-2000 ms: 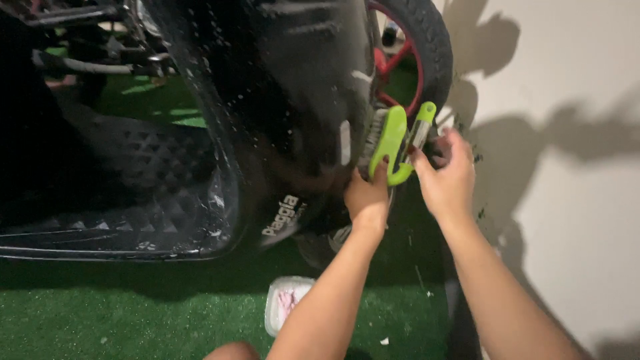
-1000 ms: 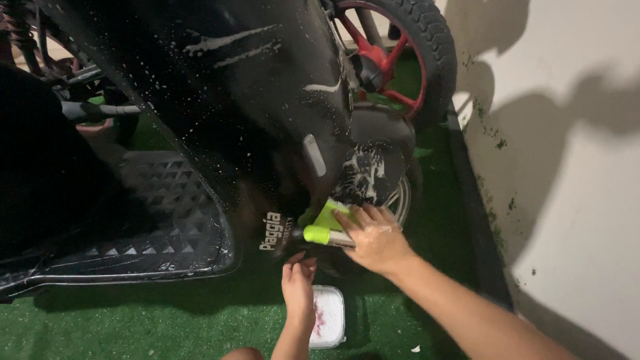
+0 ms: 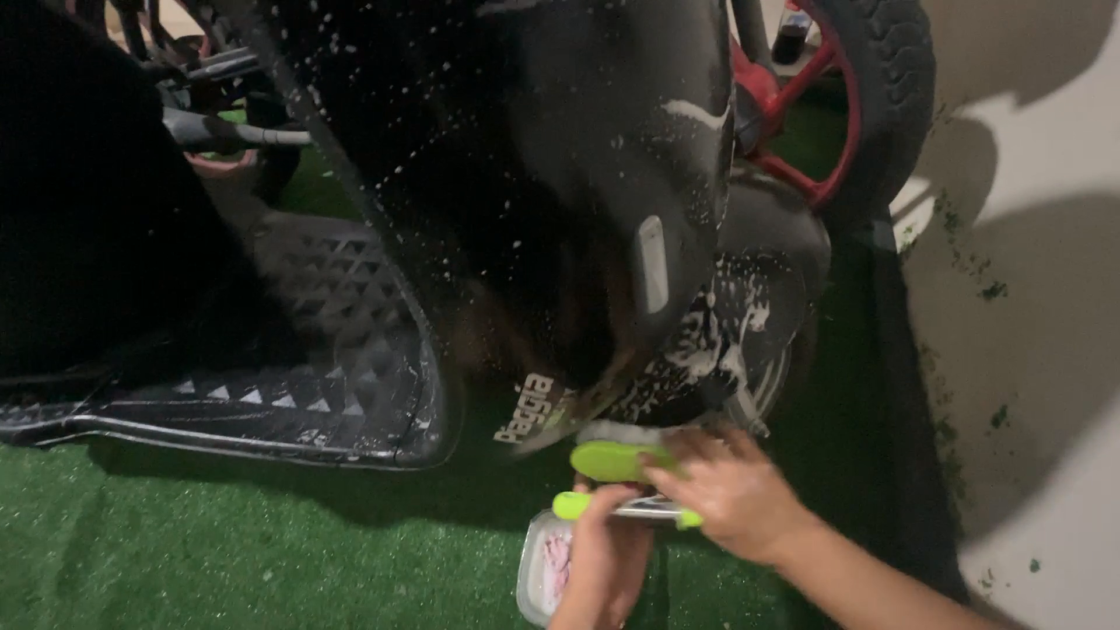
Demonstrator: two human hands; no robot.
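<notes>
Both hands are on a lime-green scrub brush (image 3: 608, 461) with a clear-and-green handle, low beside the front of a black scooter's body panel (image 3: 490, 157). My right hand (image 3: 731, 494) grips its right end, with fingers over the green top. Around the handle's left part closes my left hand (image 3: 612, 534). The pale bristles face up toward the panel's lower edge. White foam lies on the black front fender (image 3: 770, 219) just above the hands, and white droplets dot the panel. A plastic tub (image 3: 529, 573) with white and pinkish contents sits partly behind my left hand.
A front wheel with red spokes and a black tyre (image 3: 901, 96) stands at upper right. The ridged footboard (image 3: 332, 350) extends left. Green artificial turf (image 3: 262, 542) covers the floor, and a pale wall (image 3: 1032, 350) with a dark base edge runs along the right.
My left hand was below the brush, off it, one second ago; now it holds the handle. The brush is lower against the scooter than two seconds ago, when it was near the wheel.
</notes>
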